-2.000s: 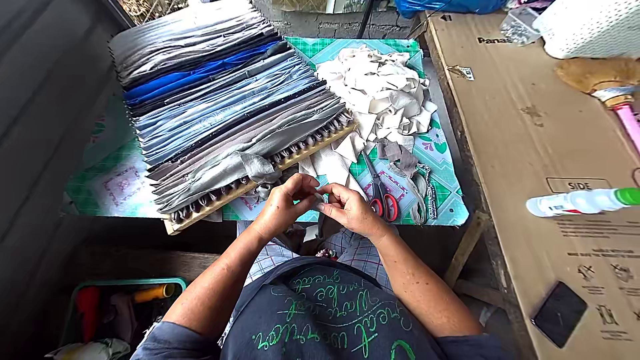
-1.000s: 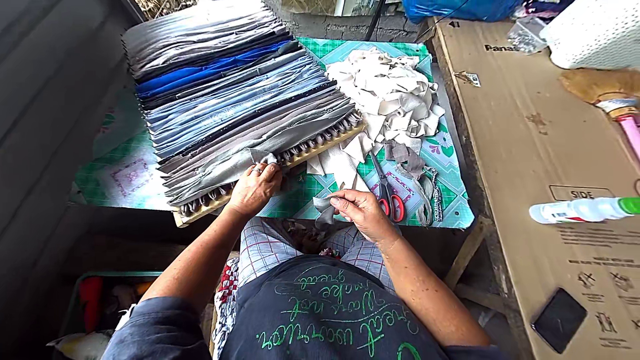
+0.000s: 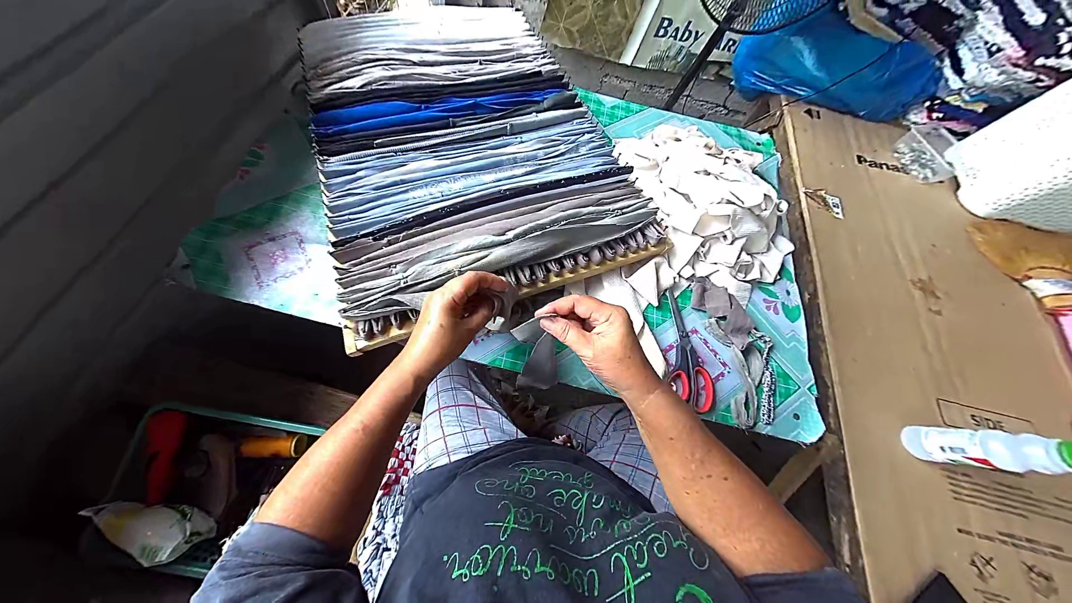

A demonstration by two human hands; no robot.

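A wooden frame (image 3: 599,268) stretched with rows of grey, blue and white fabric strips (image 3: 419,180) lies on the table, loops hooked along its near edge. My left hand (image 3: 452,322) pinches grey cloth at that edge. Just to its right, my right hand (image 3: 599,335) holds the end of a grey fabric strip (image 3: 540,360) between thumb and fingers; part of the strip hangs down. Scissors with red and black handles (image 3: 691,377) rest right of my right hand. Behind them is a heap of off-white cloth pieces (image 3: 703,201), with grey scraps (image 3: 724,310) beside the scissors.
A green patterned cover (image 3: 791,377) lies on the table. To the right, flattened cardboard (image 3: 904,335) carries a white bottle (image 3: 980,450), a white perforated basket (image 3: 1017,159) and a brush (image 3: 1013,251). A crate (image 3: 146,419) stands low at the left. A blue bag (image 3: 837,63) and a fan (image 3: 754,12) are behind.
My left hand was further left at the frame's near edge a second ago and is now closer to my right hand. Two seconds ago both hands were together in front of the frame.
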